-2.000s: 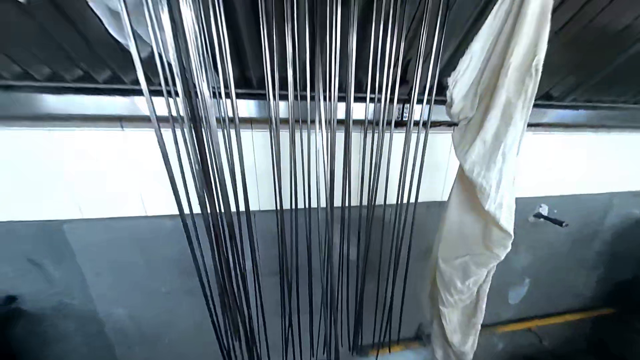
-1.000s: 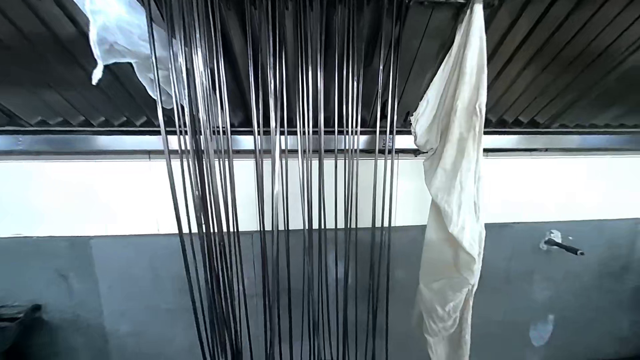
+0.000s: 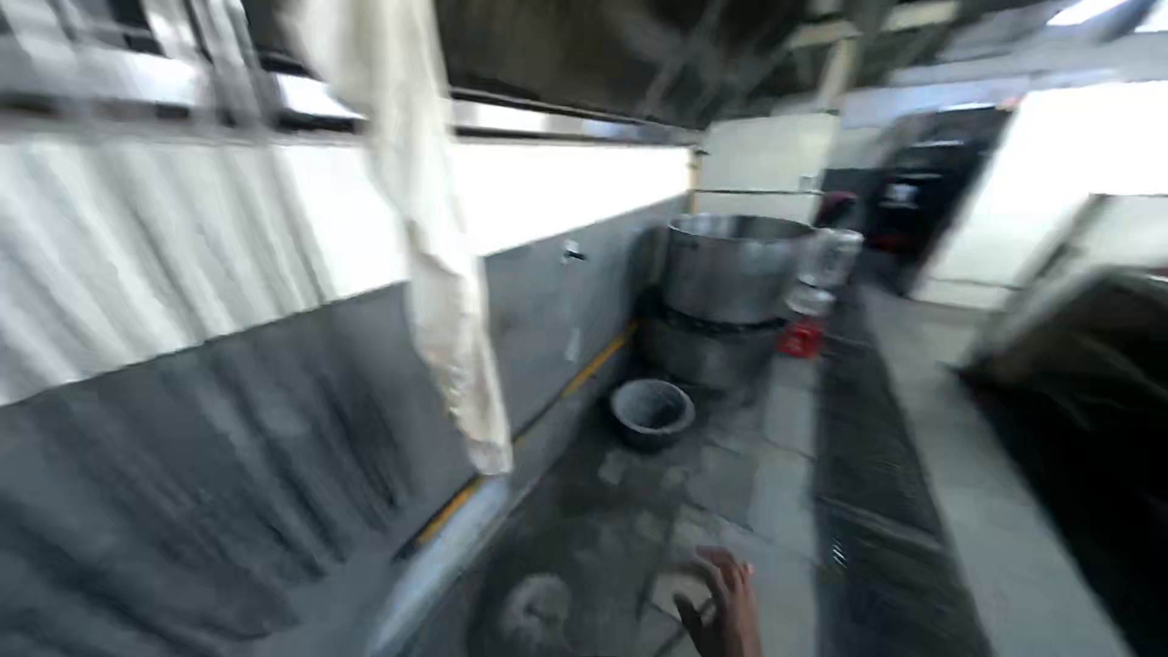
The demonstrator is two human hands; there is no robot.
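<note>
My right hand [image 3: 728, 598] is low in the view, right of the middle, held over the floor with its fingers slightly bent and apart. Nothing shows in it. My left hand is out of view. A long cream cloth [image 3: 447, 274] hangs at the left, in front of the wall, away from my hand. Thin dark strands [image 3: 219, 73] hang at the upper left, badly blurred. Beyond my hand, a round grey basin [image 3: 651, 409] stands on the floor near the wall.
A large round metal vessel [image 3: 730, 274] stands farther back along the wall, with a red object [image 3: 801, 338] beside it. A dark channel or strip [image 3: 881, 511] runs along the floor. A dark covered bulk [image 3: 1095, 356] is at the right. A small tap-like fitting [image 3: 573, 253] juts from the wall.
The view has swung far to the right and down. My right hand, the basin and the large vessel have come into view. The strands and cloth now lie farther left.
</note>
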